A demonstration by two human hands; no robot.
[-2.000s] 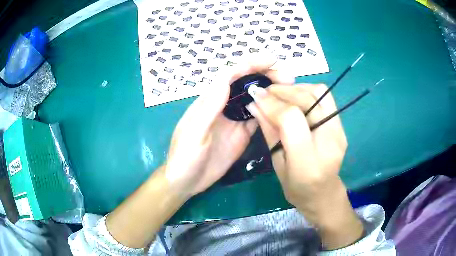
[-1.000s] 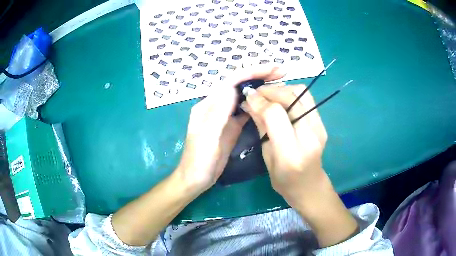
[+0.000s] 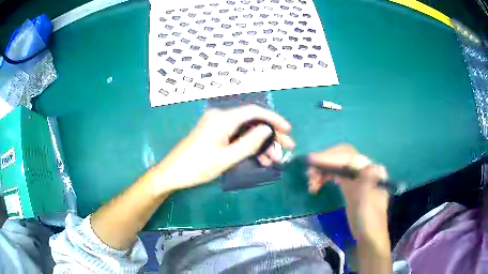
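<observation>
My left hand [image 3: 230, 142] holds the round black housing [image 3: 247, 131], mostly covered by its fingers, above the black pad [image 3: 251, 175]. A small whitish piece [image 3: 286, 156] shows at its fingertips. My right hand [image 3: 348, 174] is blurred, to the right of my left hand and apart from it. It holds the dark tweezers [image 3: 348, 171], which lie across the fingers with one end towards my left hand. Whether their prongs hold anything cannot be told. The white pressing stick [image 3: 332, 105] lies loose on the green bench. The white backing sheet [image 3: 246, 85] with rows of dark pieces lies behind.
At left are a green carton [image 3: 37, 160] with white labels and a blue item [image 3: 35, 37] with clear plastic and a dark loop. Clear plastic trays [image 3: 479, 80] stand at the far right. A person's pink sleeve [image 3: 449, 243] is at the lower right.
My right hand has moved right and down, away from the housing, with the tweezers turned in it. The white stick now lies on the bench. My left hand has lowered and turned over the housing.
</observation>
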